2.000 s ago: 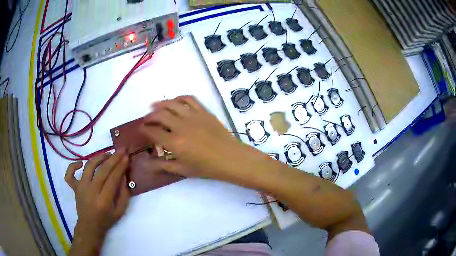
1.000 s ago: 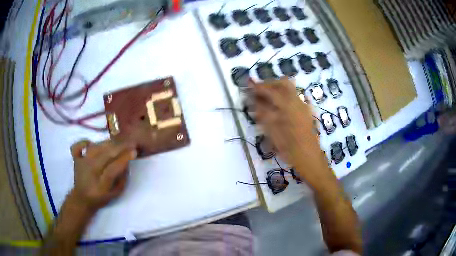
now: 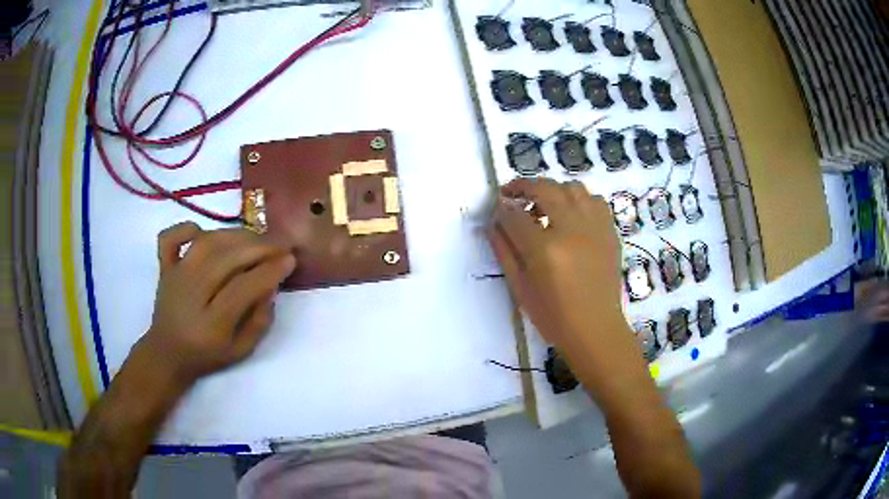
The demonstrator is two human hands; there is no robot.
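The red-brown test fixture lies on the white bench. Its pale locating frame holds no unit, and a dark hole shows inside it. Brassy contact terminals sit at its left edge. My left hand rests at the fixture's lower left corner with curled fingers, holding nothing that I can see. My right hand is over the foam tray's left side. Its fingertips pinch a blurred, silvery small speaker near the tray's left edge. The foam tray holds rows of dark and silvery units, some hidden under my right hand.
Looped red and black test leads run from the fixture up to the tester, cut off at the top edge. A brown board on stacked trays stands right of the foam tray. More stacked boards are at far left and top right.
Earlier both hands worked over the fixture. My right hand moved right to the foam tray, and now draws slightly left with a silvery unit. My left hand stays by the fixture's corner.
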